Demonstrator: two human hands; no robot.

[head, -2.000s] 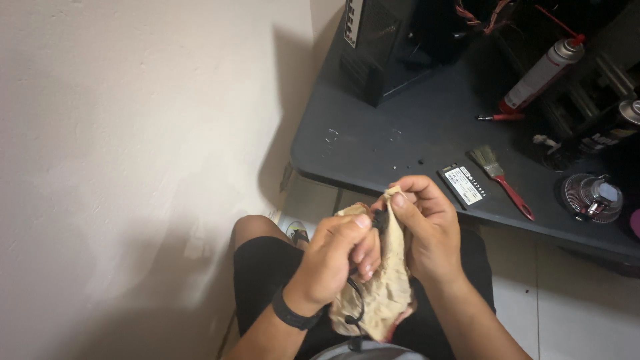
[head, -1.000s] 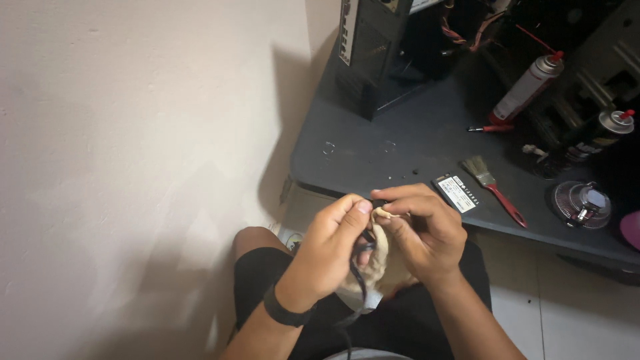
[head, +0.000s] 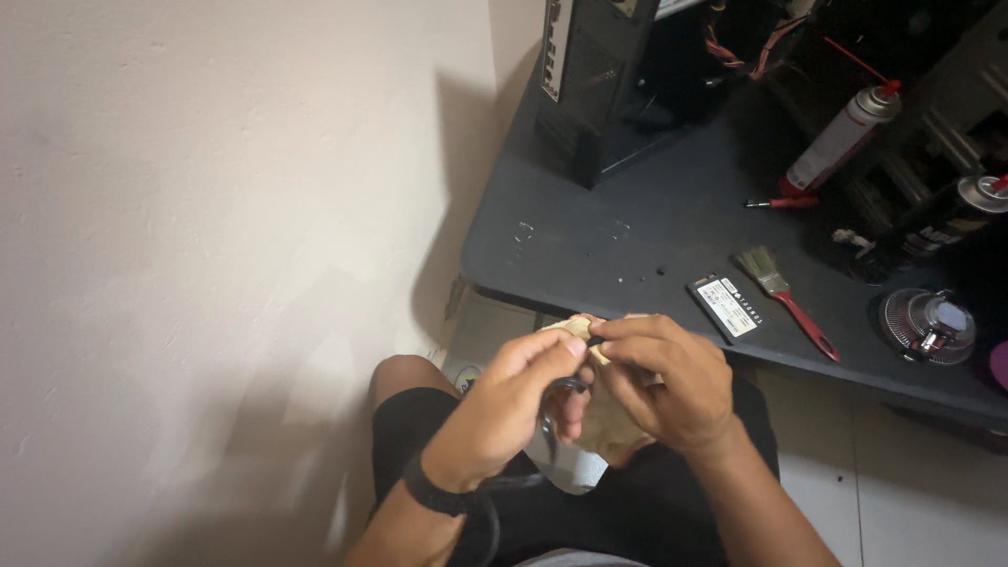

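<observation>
My left hand (head: 520,394), with a black band on its wrist, pinches a small black piece (head: 594,342), seemingly the end of a black cable (head: 549,425) that loops below the palm. Against the other side of that piece are the fingertips of my right hand (head: 669,374), which also grips a beige cloth (head: 610,413). The cloth hangs between both hands above my lap. My fingers hide much of the black piece, so its exact kind cannot be told.
On the dark table (head: 567,244) stand an open computer case (head: 598,87), a red-and-white spray can (head: 839,142) and a black spray can (head: 945,224). Nearer lie a solid-state drive (head: 724,307), a red-handled brush (head: 791,299), a small red screwdriver (head: 783,203) and a round CPU cooler (head: 929,324). A wall (head: 236,236) rises at left.
The cloth was stretched long between my hands two seconds ago; now it is bunched lower behind the fingers. Both hands have drawn close together around the small black piece.
</observation>
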